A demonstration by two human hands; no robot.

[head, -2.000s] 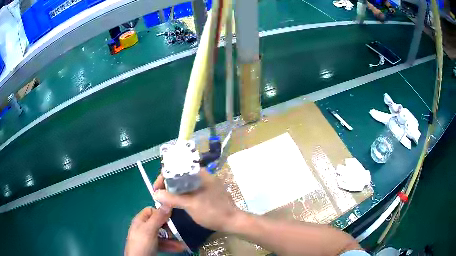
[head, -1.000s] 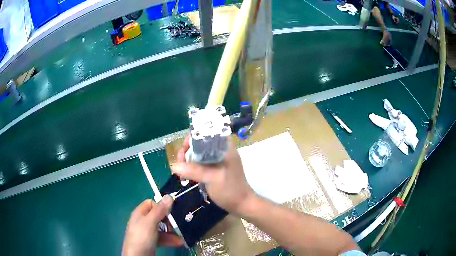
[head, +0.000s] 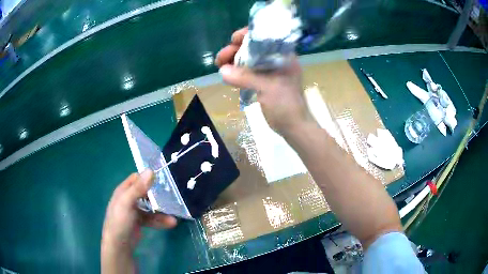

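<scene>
My left hand (head: 131, 208) grips the white back housing (head: 152, 163) near its lower end, left of the cardboard. The black solar panel (head: 192, 160) stands opened out beside the housing, its plain back showing. White adhesive (head: 213, 143) lies on it in blobs and a short streak. A thin lead wire (head: 187, 152) runs from the panel back to the housing. My right hand (head: 262, 80) is wrapped around the silver-grey glue dispensing valve (head: 273, 35), above and right of the panel. The valve is blurred and its top is cut off by the picture's edge.
The taped cardboard mat (head: 332, 85) bears a white paper sheet (head: 281, 155) and a crumpled wipe (head: 384, 150). A clear cup (head: 417, 127), more wipes (head: 440, 101) and a slim pen-like stick (head: 374, 84) lie right. A hose (head: 457, 155) hangs at the right; the conveyor belt (head: 160, 64) runs behind.
My right hand has lifted the valve up and right, away from the panel. The housing and panel are spread wider apart, and more white adhesive shows on the black back. The view has shifted.
</scene>
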